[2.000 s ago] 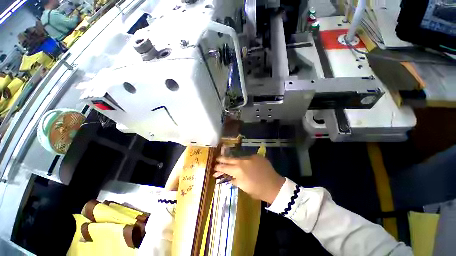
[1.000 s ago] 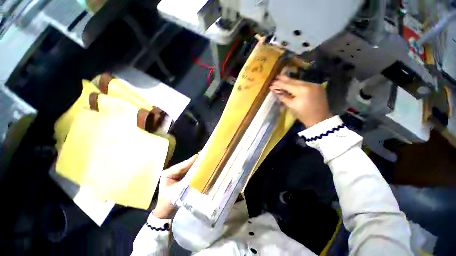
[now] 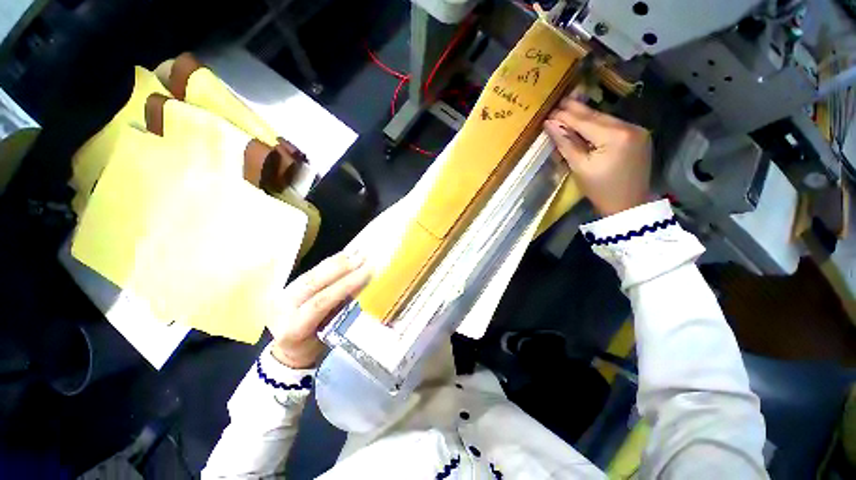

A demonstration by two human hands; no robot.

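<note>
The long amber-yellow guide plate with dark handwriting lies diagonally along the white-silver sewing arm. A pale yellow fabric piece shows along its left edge, and yellow fabric also shows to the arm's right. My left hand lies with fingers extended on the fabric edge beside the arm's near end. My right hand has its bent fingertips at the guide's right edge, near the machine; what lies between them is hidden.
A stack of yellow pieces with brown cuffs lies on a white board at the left. The sewing machine head is at the top right. Red cables hang by a machine leg behind the guide. A yellow floor line shows at lower right.
The view has swung from the machine head to the near end of the arm. My left hand has come into view and its fingers now lie farther over the fabric. My right hand stays by the guide.
</note>
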